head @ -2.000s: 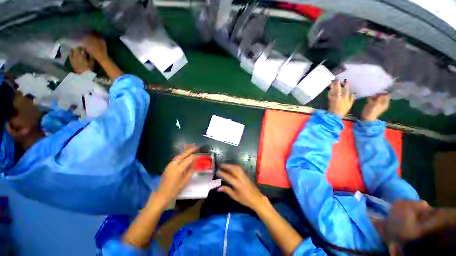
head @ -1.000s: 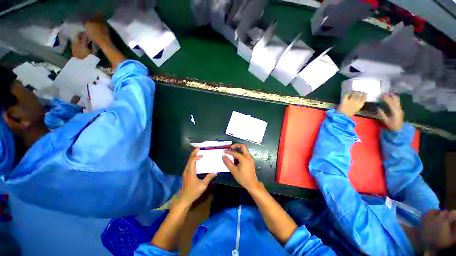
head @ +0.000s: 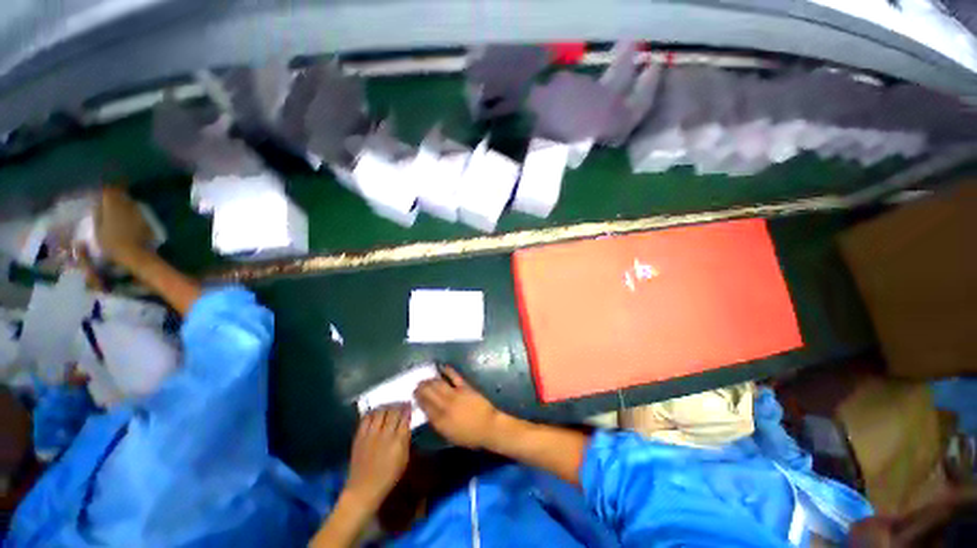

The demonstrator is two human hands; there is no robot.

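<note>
A small white box [head: 399,392] lies on the dark green bench in front of me, tilted slightly up to the right. My left hand [head: 379,441] is on its near left side with fingers bent over its edge. My right hand [head: 454,407] is on its right end, fingers touching it. The hands cover the near part of the box, and the image is blurred, so its flaps cannot be made out. A flat white card [head: 446,316] lies on the bench just beyond the box, untouched.
A red-orange mat [head: 656,305] lies to the right. Behind the bench edge, open white boxes [head: 489,184] stand on the green belt [head: 354,227]. A neighbouring worker [head: 182,396] handles white boxes at left; another person's blue sleeve is lower right. A brown carton [head: 916,284] is far right.
The view has turned. The white box, held up facing me before, now lies lower and tilted under my hands. The right neighbour's hands have left the mat and belt.
</note>
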